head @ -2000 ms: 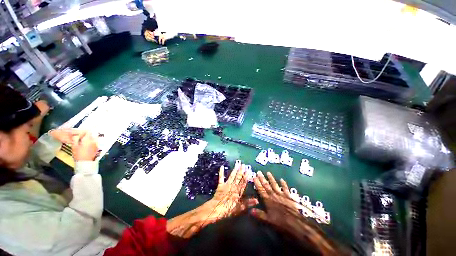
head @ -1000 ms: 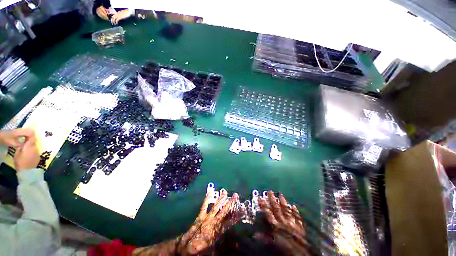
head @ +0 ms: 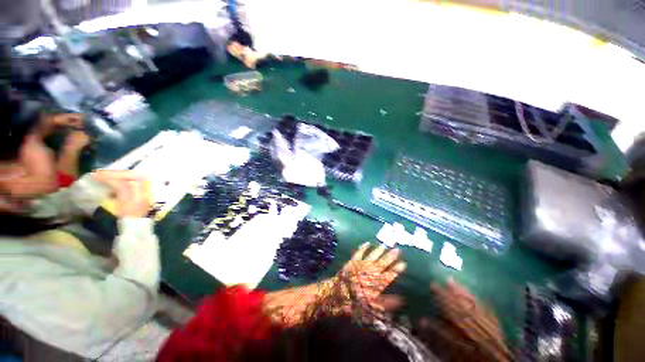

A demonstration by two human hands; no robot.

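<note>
My left hand (head: 369,277) lies palm down over the green bench at the lower middle, fingers spread, with nothing seen in it. My right hand (head: 463,311) is blurred at the lower right, apart from the left; what is under it is hidden. White tabbed plates (head: 404,236) lie in a cluster just beyond my left fingertips, and another white plate (head: 450,256) lies to their right. A heap of small black parts (head: 307,247) is left of my left hand. Dark hair covers the bottom middle.
A white sheet (head: 237,258) with dark parts lies left. A clear blister tray (head: 445,205), thin dark tool (head: 356,210), bag (head: 304,159) on a black-pocket tray (head: 353,154), and wrapped block (head: 566,212) lie beyond. A person (head: 92,283) works at left; stacked trays (head: 506,120) stand far right.
The view has swung left and blurred. My hands, close together over white plates before, are now apart, the left with its fingers spread. The white plates seen at the fingertips no longer show there.
</note>
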